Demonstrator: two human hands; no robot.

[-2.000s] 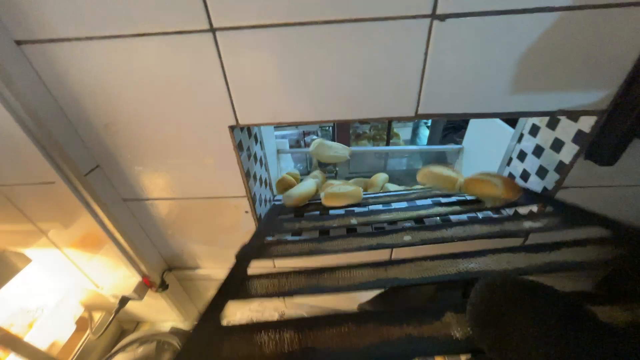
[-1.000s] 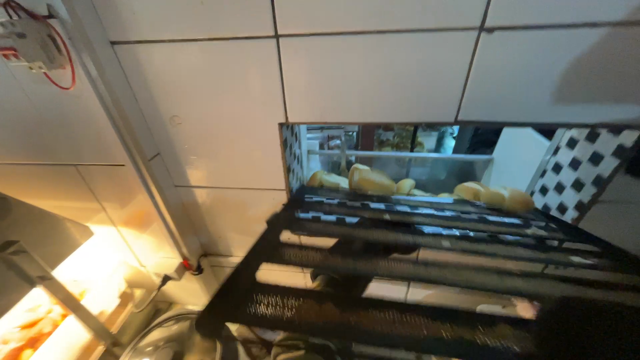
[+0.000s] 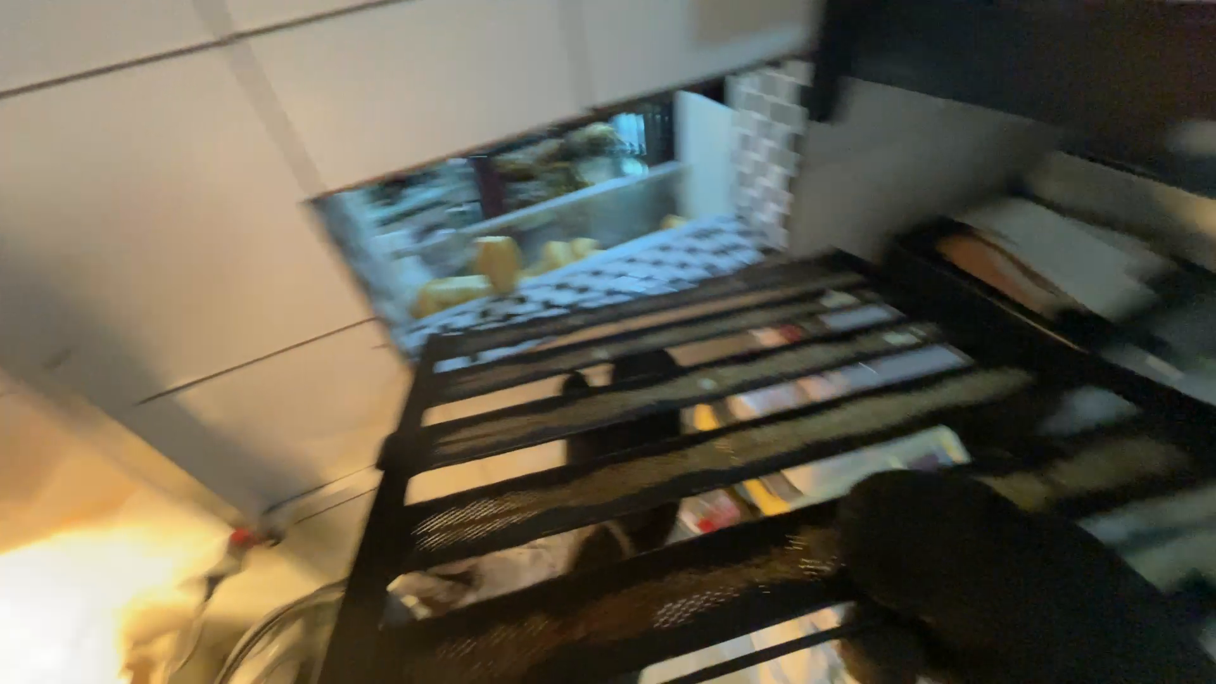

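A dark slatted, perforated metal baking tray [image 3: 608, 475] slants up to a wall opening, with no rolls on its slats. My right hand [image 3: 940, 560], in a dark mitt, grips its near right part; the fingers underneath are hidden. Through the slats shows a dark mitt-like shape [image 3: 622, 427]; whether it is my left hand cannot be told. Bread rolls [image 3: 451, 293] lie beyond the tray's far edge, on the black-and-white checkered ledge [image 3: 646, 266] in the opening. One roll [image 3: 498, 263] looks upright. The view is blurred.
White wall tiles [image 3: 427, 85] surround the opening. Behind the rolls runs a clear panel [image 3: 608, 204]. A bright warm light glows at lower left, near a cable with a red part [image 3: 242, 538]. Dark shelving or trays [image 3: 1026, 313] stand at right.
The rolls that lay at the tray's far end are off it, on the ledge. The tray's far edge has drawn back from the opening. The view has tilted and swung right.
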